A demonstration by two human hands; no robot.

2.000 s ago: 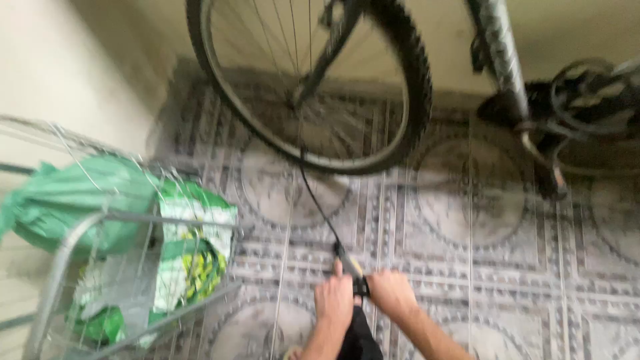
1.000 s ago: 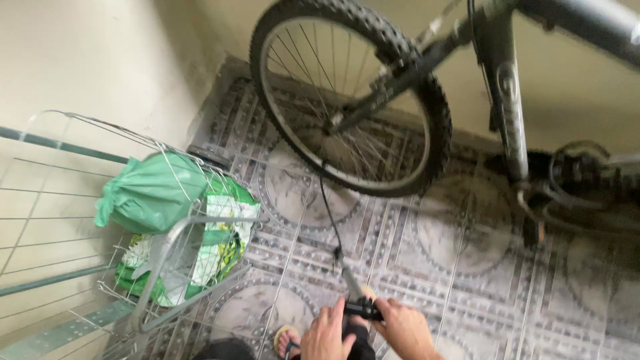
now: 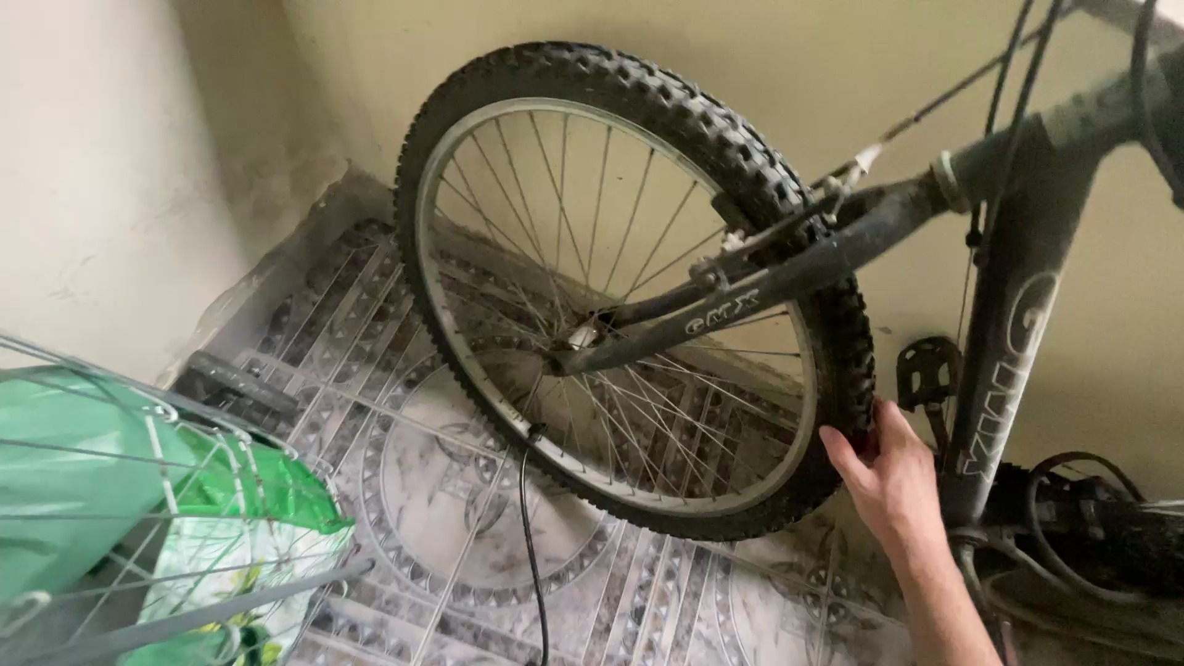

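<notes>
My right hand (image 3: 890,476) grips the knobby black tire (image 3: 844,365) of the bicycle's front wheel at its lower right, thumb on the near sidewall and fingers behind. My left hand is out of view. A thin black hose (image 3: 530,555) runs from the valve area at the lower left of the silver rim (image 3: 573,462) down past the bottom edge; its far end is hidden. The dark fork (image 3: 684,324) reaches the wheel hub (image 3: 581,338), and a rim brake (image 3: 731,254) sits near the tire's upper right.
A wire cart (image 3: 185,615) holding a pale green bag (image 3: 74,472) and a green-and-white bag (image 3: 277,490) stands at the lower left. The frame's down tube (image 3: 1017,351) and a pedal (image 3: 930,373) are at the right. Beige wall (image 3: 351,74) rises behind; patterned tiles (image 3: 462,518) cover the floor.
Both hands were at the black pump handle; my right hand is now on the tire, and my left hand and the pump have left the view. The view has moved much closer to the wheel.
</notes>
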